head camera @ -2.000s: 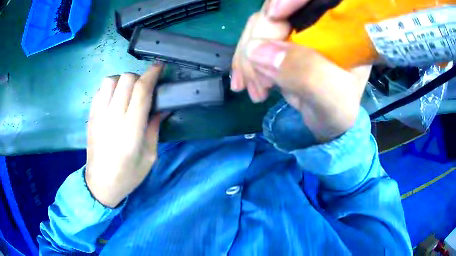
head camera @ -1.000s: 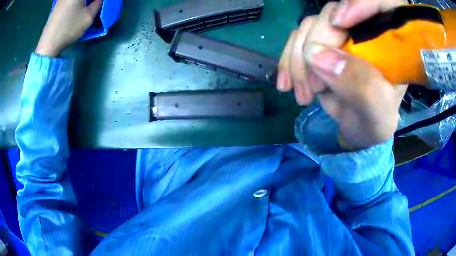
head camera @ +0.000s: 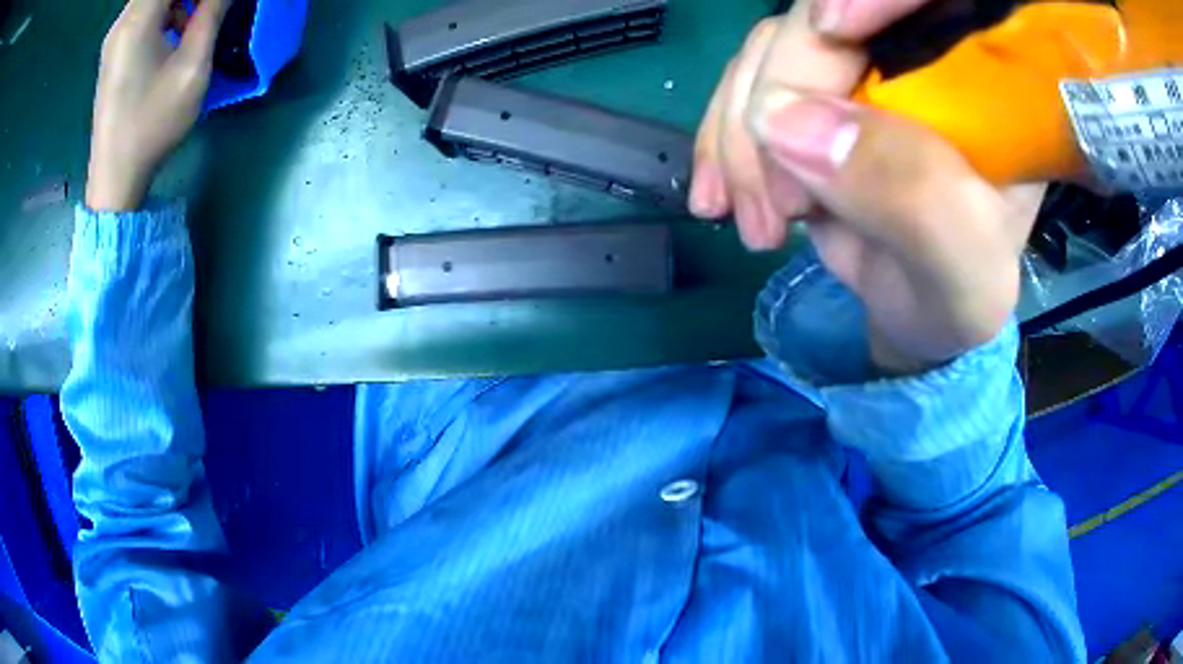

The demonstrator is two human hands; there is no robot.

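Note:
Three dark grey housings lie on the green worktop. The nearest housing (head camera: 532, 263) lies level, with a black end cap (head camera: 385, 271) at its left end. A second housing (head camera: 564, 136) lies slanted behind it, and a third (head camera: 525, 39) shows its slotted side at the top. My right hand (head camera: 863, 175) is closed around the orange electric screwdriver (head camera: 992, 97), raised over the right side; its bit is not visible. My left hand (head camera: 156, 78) is at the blue parts bin (head camera: 275, 52), fingertips over its opening; whether they hold a screw is hidden.
The black driver cable (head camera: 1109, 288) curves at the right beside the clear plastic bag (head camera: 1161, 240). Small dark specks lie on the worktop (head camera: 292, 344) near the bin. Blue crates (head camera: 279, 480) are below the worktop's front edge.
My left hand has let go of the nearest housing and moved up left to the bin. That housing now lies flat. My right hand still holds the screwdriver, farther right in view than at first.

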